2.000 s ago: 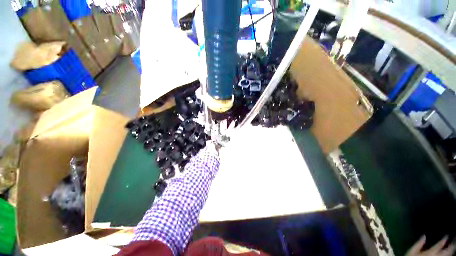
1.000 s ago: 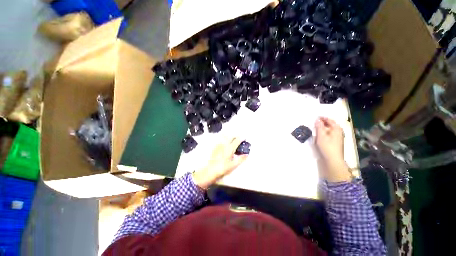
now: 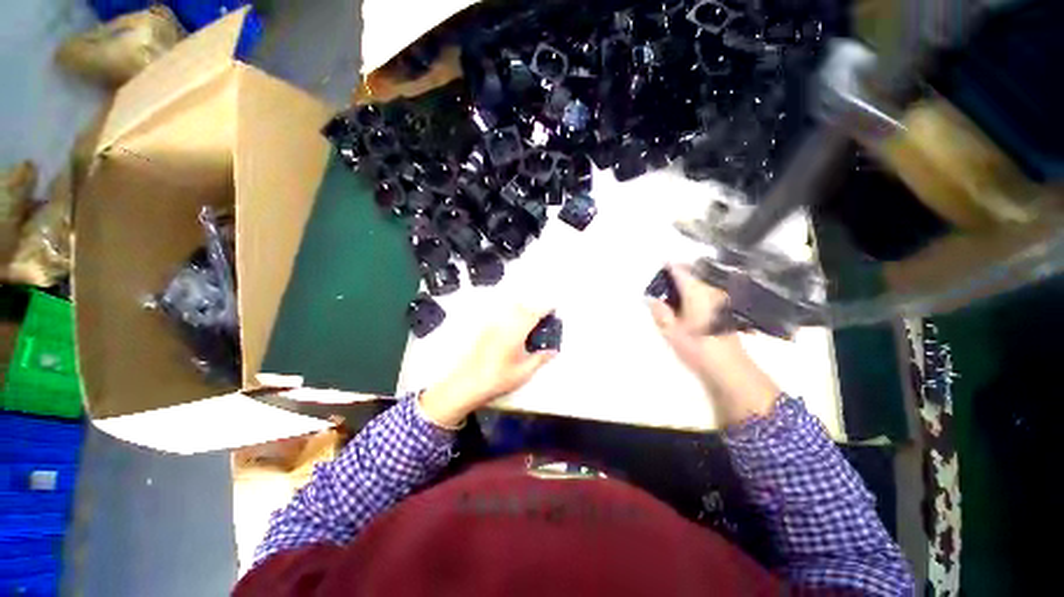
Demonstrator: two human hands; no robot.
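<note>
My left hand (image 3: 496, 359) is on the white work sheet (image 3: 607, 391) with a small black socket module (image 3: 544, 334) held at its fingertips. My right hand (image 3: 698, 306) is a little further right, its fingers on another black module (image 3: 663, 286), partly hidden by the fingers. The auto-feed screwdriver (image 3: 968, 128) hangs blurred at the upper right, and its silver nozzle (image 3: 764, 280) partly covers the view beside my right hand. A large heap of black modules (image 3: 513, 175) lies behind the sheet.
An open cardboard carton (image 3: 158, 280) with a clear plastic bag (image 3: 201, 297) stands at left. A green crate (image 3: 47, 357) and blue crates (image 3: 41, 472) lie beyond it. Green bench top (image 3: 333, 297) shows between carton and sheet. A single module (image 3: 425, 315) lies near the sheet's left edge.
My right hand has moved left onto the right-hand module, which has shifted left. My left hand stays near its module. The screwdriver has swung into view at the upper right.
</note>
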